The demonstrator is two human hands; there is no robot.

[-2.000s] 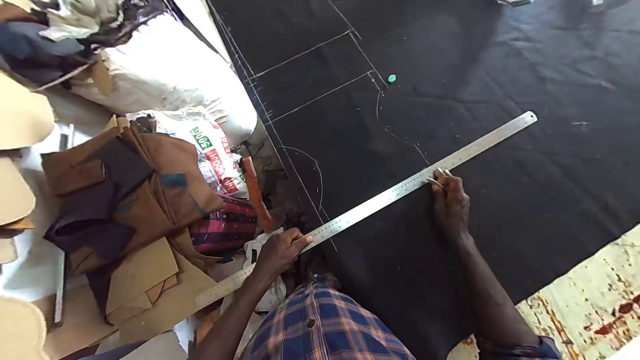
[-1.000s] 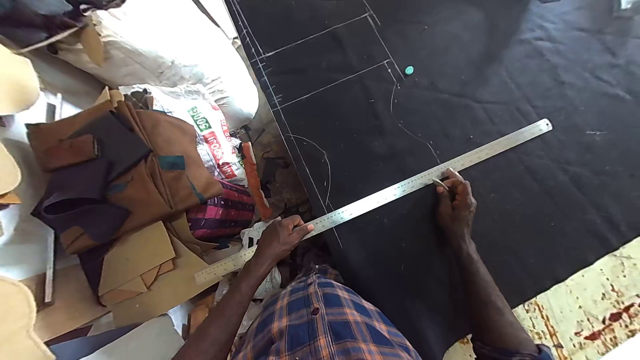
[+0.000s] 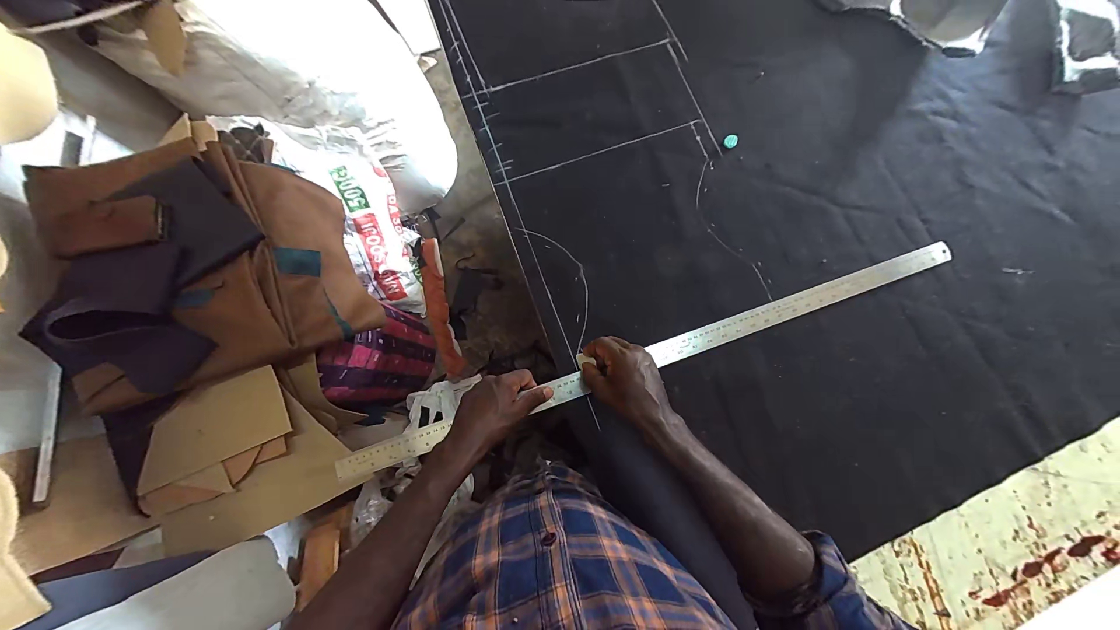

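Observation:
A long metal ruler [image 3: 805,302] lies slantwise over black fabric [image 3: 840,411], its lower left end reaching past the fabric's edge. My left hand [image 3: 494,404] grips the ruler just off that edge, thumb on top. Close beside it, my right hand [image 3: 626,376] is at the ruler near the fabric's left edge, fingers curled round a small pale piece, perhaps chalk, at the upper side of the ruler. White lines and curves are drawn on the fabric above the ruler. A small green round object [image 3: 731,141] rests by a corner of the lines.
Folded brown and dark cloth [image 3: 289,210] and brown card pieces [image 3: 214,429] are piled at the left. Behind them are a printed plastic bag [image 3: 372,227] and a large white sack [image 3: 350,79]. Grey-white pieces [image 3: 1089,44] lie at the fabric's top right.
My right hand has moved left along the ruler, from the end of the wavy line to the fabric's left edge. My left hand stays on the ruler.

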